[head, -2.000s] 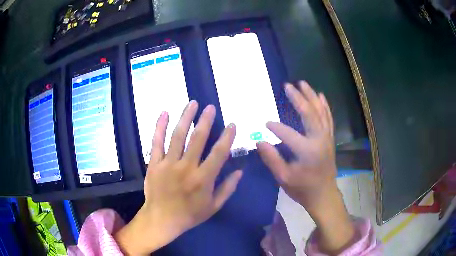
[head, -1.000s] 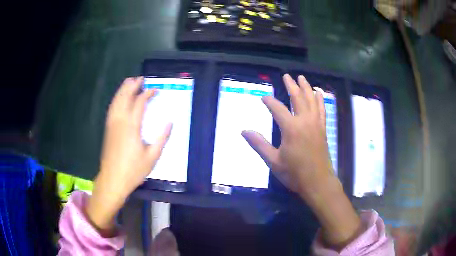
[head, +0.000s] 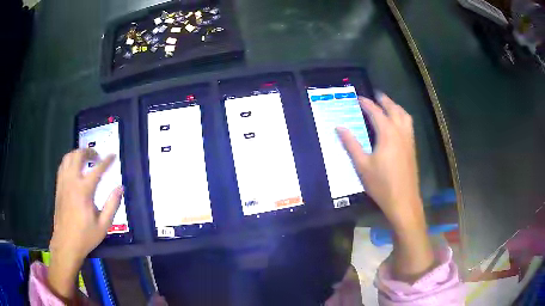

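Several smartphones lie face up and lit, side by side in the pockets of a black phone tray (head: 218, 89). The leftmost phone (head: 113, 173) and the two middle phones (head: 179, 179) (head: 266, 164) show white screens with small dark marks and a reddish or orange bar low down. The rightmost phone (head: 334, 143) shows a list with blue buttons on top. My left hand (head: 83, 203) is over the leftmost phone, fingers apart, holding nothing. My right hand (head: 388, 155) is over the right edge of the rightmost phone, fingers apart and empty, thumb over its screen.
A smaller black card tray (head: 173, 45) with a heap of loose gold and white chips lies beyond the phones. The green bench top (head: 311, 36) has a raised edge strip (head: 427, 83) at right. Blue bins (head: 13, 269) stand at lower left. Pale floor shows at lower right.
The view has swung about. My left hand is now at the leftmost phone and my right hand at the rightmost. Three screens have changed from lists or blank white to white pages with dark marks.
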